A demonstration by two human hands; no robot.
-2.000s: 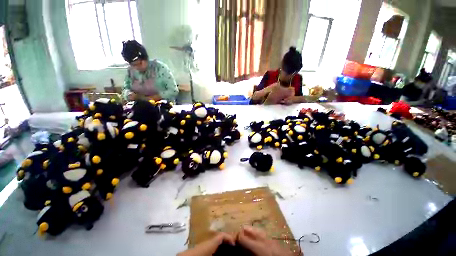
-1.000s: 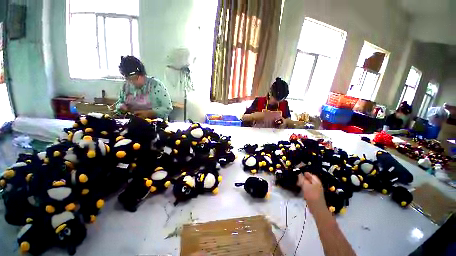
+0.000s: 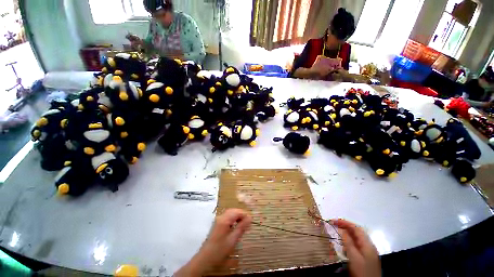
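My left hand (image 3: 228, 232) is over the left part of the brown corrugated cardboard pad (image 3: 271, 189), fingertips pinched on a dark thread (image 3: 287, 231). The thread runs across the pad to my right hand (image 3: 353, 241), at the pad's right edge, whose fingers are pinched on it. A loop of thread shows by the right fingers. A needle is too small to tell. No plush is in my hands.
Silver thread snips (image 3: 194, 195) lie left of the pad. A large penguin pile (image 3: 138, 111) is at left, another (image 3: 374, 130) at right, a single penguin (image 3: 296, 143) between. A yellow patch (image 3: 126, 270) is at the near edge. Two seated people work across the table.
My right hand has come back from the right pile to the pad. My left hand has come into view. The thread is now stretched between both hands. The camera has tilted down.
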